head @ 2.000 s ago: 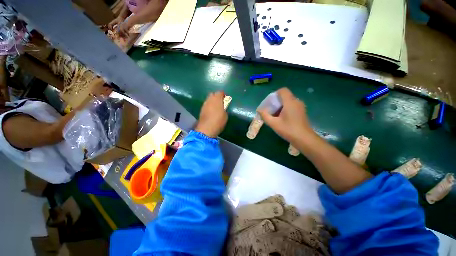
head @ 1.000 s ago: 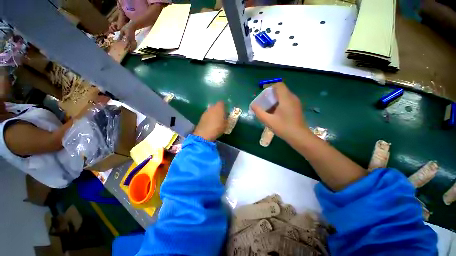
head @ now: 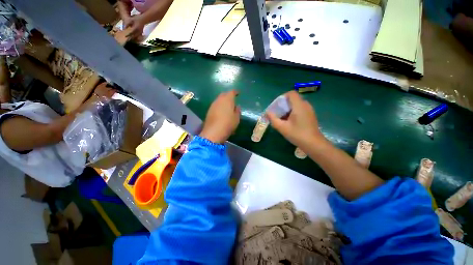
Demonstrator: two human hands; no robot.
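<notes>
My right hand [head: 299, 118] is shut on a small translucent whitish cup [head: 280, 107], tilted above a flat tan piece [head: 258, 131] on the green conveyor belt [head: 207, 77]. My left hand [head: 223, 115] is just left of that piece, over the belt, its index finger pointing forward; whether its fingers hold anything cannot be told. More tan pieces lie singly along the belt to the right, such as one tan piece [head: 364, 153] beside my right forearm. A loose pile of tan pieces [head: 280, 233] lies in front of me.
Blue cylinders [head: 308, 86] lie on the belt. A grey metal post [head: 103, 62] slants at left. An orange round holder [head: 148, 188] is left of my left sleeve. A person handles a clear plastic bag [head: 91, 132] at left. Card stacks [head: 399, 36] lie across the belt.
The blue cylinders on the belt have shifted right. My left hand is off the tan piece it was beside one second ago. The tilted cup is over a tan piece again.
</notes>
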